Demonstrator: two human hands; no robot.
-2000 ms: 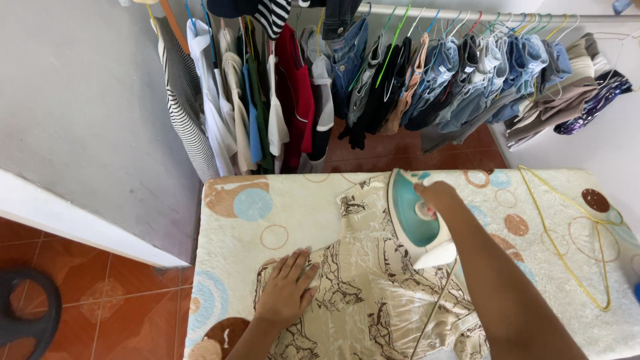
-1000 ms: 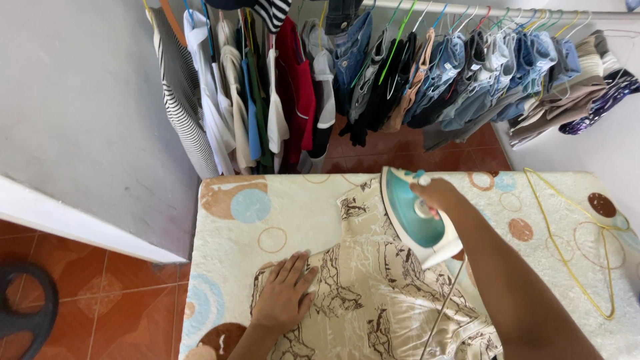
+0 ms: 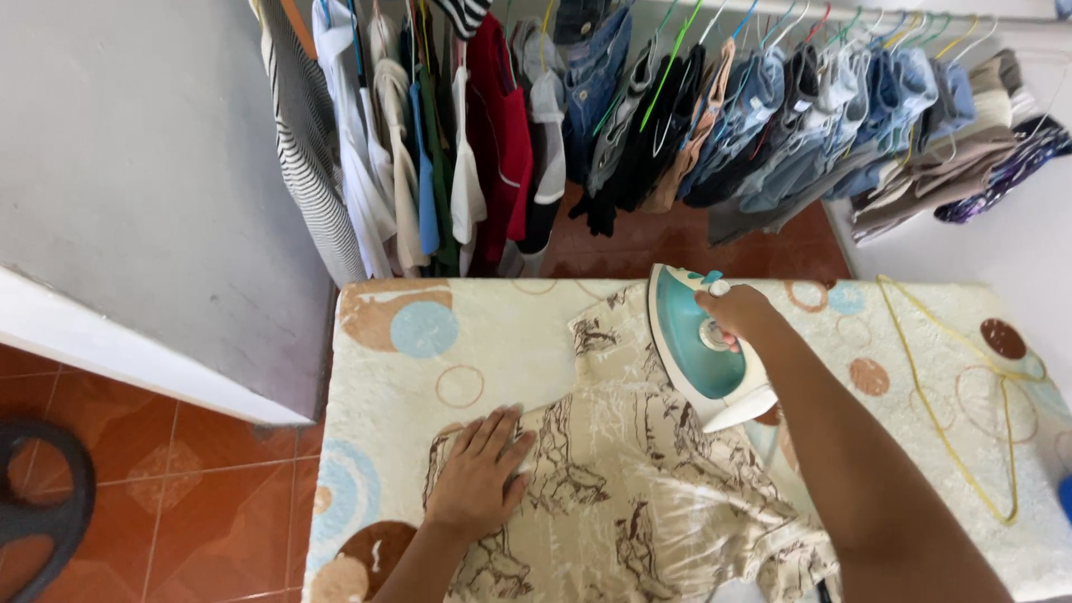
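Observation:
My right hand (image 3: 735, 313) is closed around the handle of a teal and white clothes iron (image 3: 697, 343). The iron's tip points away from me, and its body covers the right side of the upper part of a beige garment with a brown line print (image 3: 578, 427). Palm down with fingers apart, my left hand (image 3: 481, 477) lies on the garment's left part. Beneath the garment is a padded board or table cover (image 3: 519, 335) with circle patterns. Creases show in the fabric at the lower right.
A yellow wire hanger (image 3: 938, 423) lies on the cover at the right. Beyond the far edge, many shirts and jeans (image 3: 758, 92) hang from a white rail (image 3: 804, 8). A grey wall (image 3: 159, 184) stands at the left, with a black wheel-like object (image 3: 79, 477) below it.
The iron has shifted slightly over the garment's upper part, still in my right hand. My left hand stays flat in about the same place on the fabric.

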